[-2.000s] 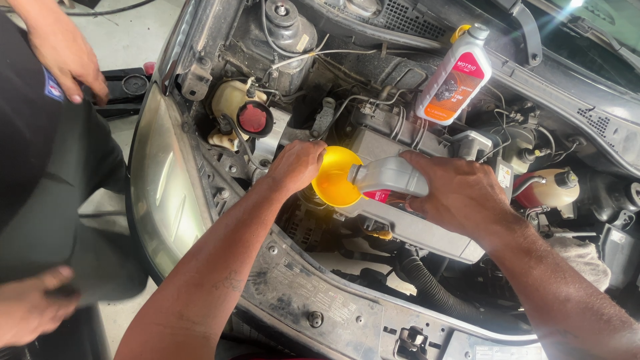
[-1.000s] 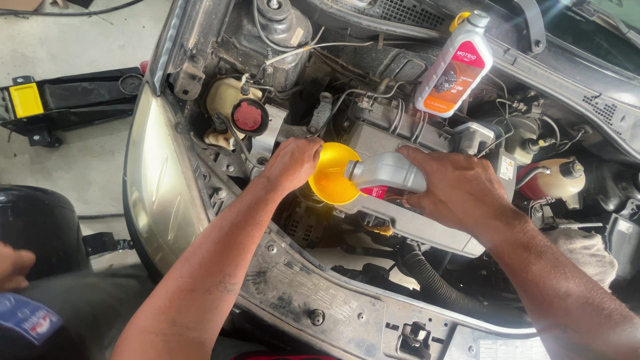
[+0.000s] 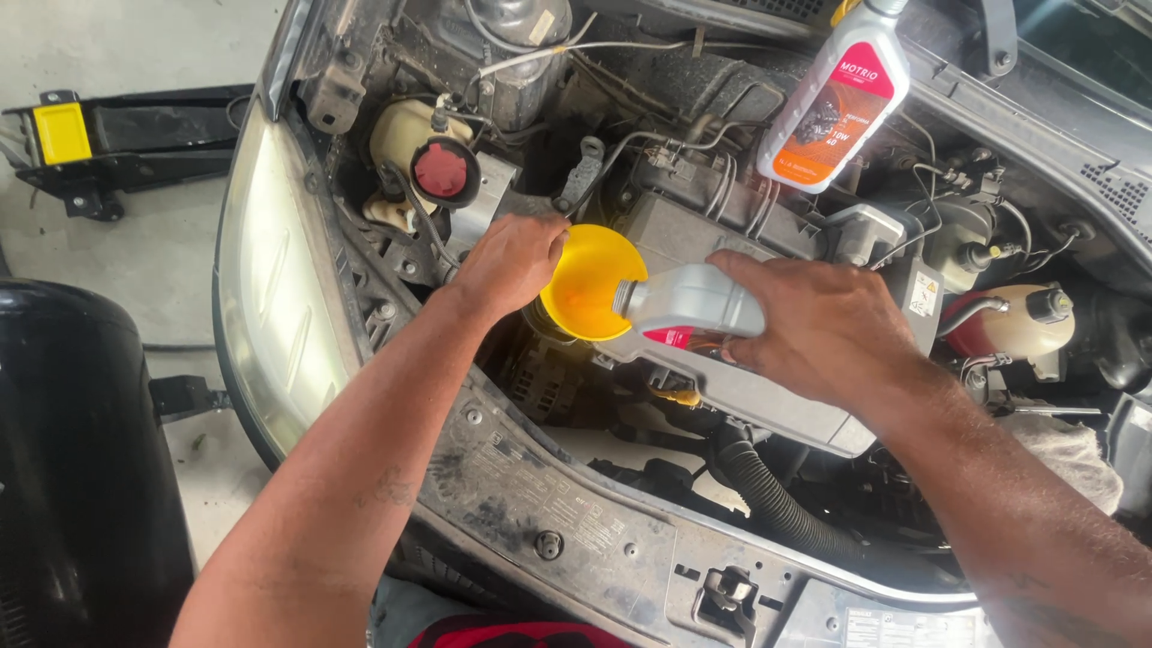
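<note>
My left hand [image 3: 515, 263] grips the edge of a yellow funnel [image 3: 596, 256], which stands over the engine bay beside the grey plastic engine cover [image 3: 792, 396]. Orange-tinted liquid seems to show inside the funnel. In my right hand [image 3: 819, 328] is a grey Motrio oil bottle [image 3: 702, 300], tipped on its side with its threaded neck at the funnel's right rim. A second Motrio oil bottle [image 3: 832, 108] stands upright behind the engine cover. The funnel's spout is hidden.
A coolant tank with a red cap [image 3: 441, 171] and the headlight [image 3: 279, 324] lie left. To the right are a brake fluid reservoir [image 3: 1017, 324] and a cloth [image 3: 1066, 454]. A ribbed hose [image 3: 783, 513] runs low. A jack [image 3: 162, 126] and a black cylinder [image 3: 81, 450] are on the floor.
The other person at the left has moved out of view, uncovering the jack and the black cylinder. My hands keep their hold on the funnel and the tipped bottle.
</note>
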